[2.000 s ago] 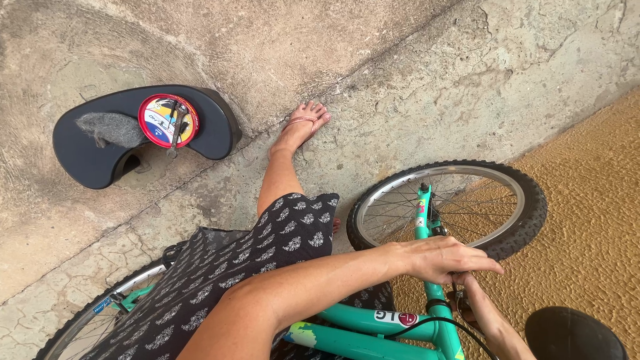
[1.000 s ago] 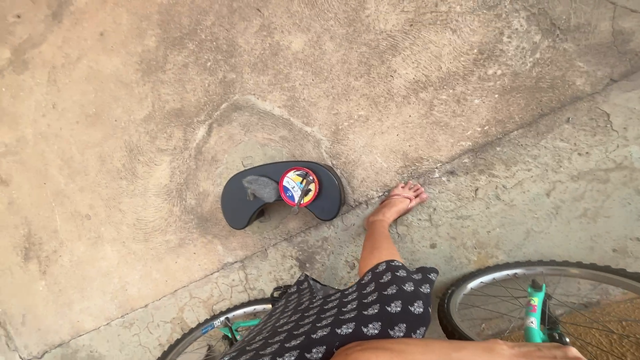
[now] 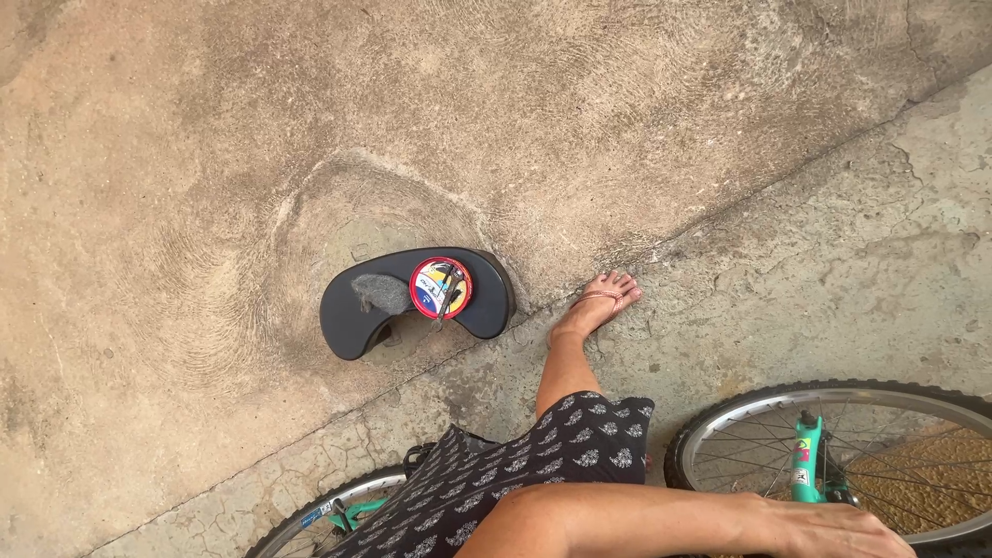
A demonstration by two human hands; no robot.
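My left hand reaches in at the bottom right, back uppermost, over the lower end of the green fork of a bicycle. The lower edge of the view cuts off its fingers, so what they touch is hidden. My right hand is out of view. Behind the fork stands the bicycle's wheel with a knobbly tyre. Left of centre, a black curved stool holds a grey fibrous pad and a round tin with a red rim. A metal wrench lies across the tin.
The bicycle's other wheel shows at the lower left, partly behind my patterned dark garment. My foot in a sandal rests on the cracked concrete floor, close to a seam. A rough yellowish surface shows through the wheel at right.
The view has swung up and left. Two seconds ago both my hands were together at the bicycle's green head tube and handlebar area; now only my left hand shows, at the lower edge.
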